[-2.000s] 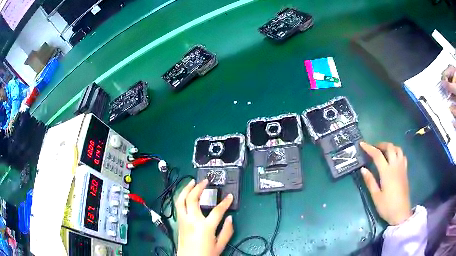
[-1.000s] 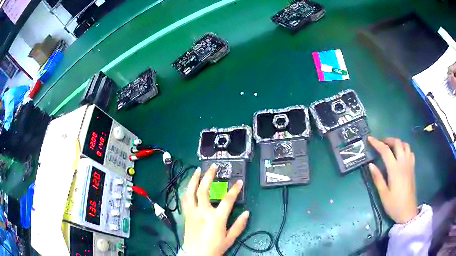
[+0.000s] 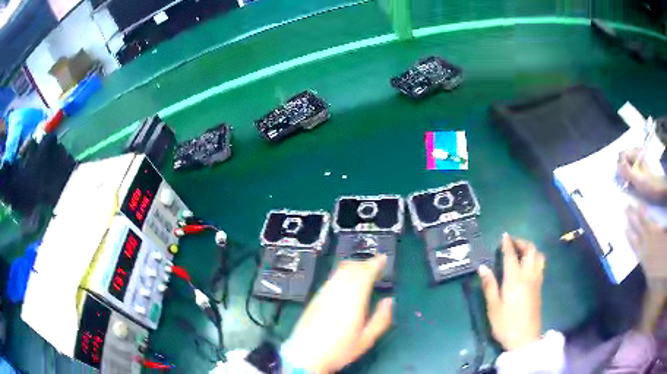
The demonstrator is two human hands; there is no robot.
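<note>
Three camera units lie side by side on the green mat: a left one (image 3: 285,270), a middle one (image 3: 369,212) and a right one (image 3: 444,204), each with a hexagonal lens ring. My left hand (image 3: 340,314), slightly blurred, reaches over the lower half of the middle unit and hides much of it; its thumb is apart from the fingers. My right hand (image 3: 515,296) rests beside the right unit's lower right edge, fingers apart, holding nothing. The left unit's screen area looks dark with a pale streak.
Bench power supplies (image 3: 121,256) with red digits and clip leads stand at left. Three open circuit-board housings (image 3: 292,115) lie behind. A cyan-and-magenta card (image 3: 446,150) lies behind the right unit. At right are a black tray (image 3: 541,128), a clipboard (image 3: 603,197) and another person's hands (image 3: 647,175).
My left hand has moved right, from the left unit to the middle unit. The left unit's screen was pale, then green, and now looks dark. The view has shifted, showing more of the bench's rear.
</note>
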